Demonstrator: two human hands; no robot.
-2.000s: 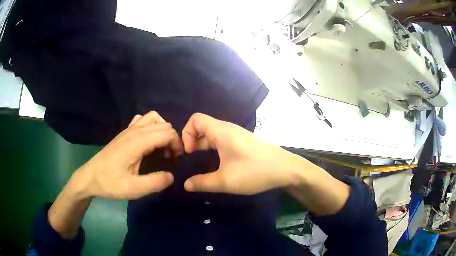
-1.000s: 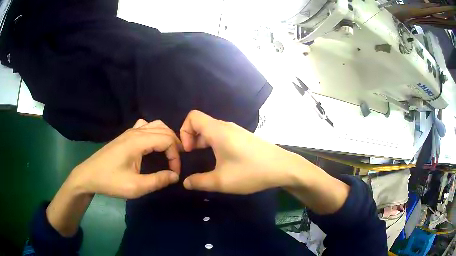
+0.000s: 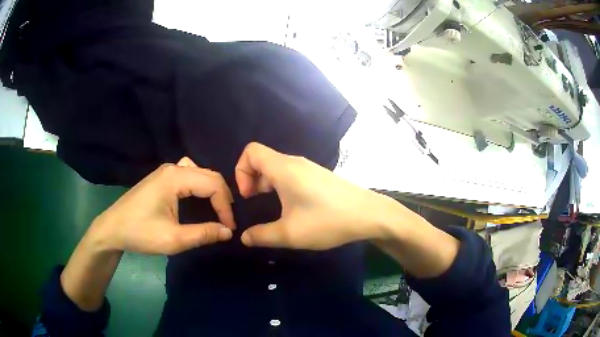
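Note:
A dark navy garment (image 3: pixel 197 99) lies heaped on the table and comes down under my hands, against my dark buttoned clothing. My left hand (image 3: pixel 154 210) is bare and curled, its thumb and index fingertips together. My right hand (image 3: pixel 316 204) is bare and curled beside it, its fingers bent in and its thumb tip apart from the index finger. The hands almost touch. Dark cloth shows inside both curls, but dark on dark hides whether either hand pinches an edge of it.
The off-white sewing machine (image 3: pixel 487 72) stands at the upper right. Thread snips (image 3: pixel 413 130) lie on its bed. Ruler marks run along the front edge of the white table (image 3: pixel 454 187). Cloth scraps (image 3: pixel 516 253) are at the lower right, and green floor (image 3: pixel 85 204) at the left.
My left index fingertip has come down to meet the thumb, and the other fingers have drawn back. My right hand has shifted very slightly up. The garment lies almost unchanged.

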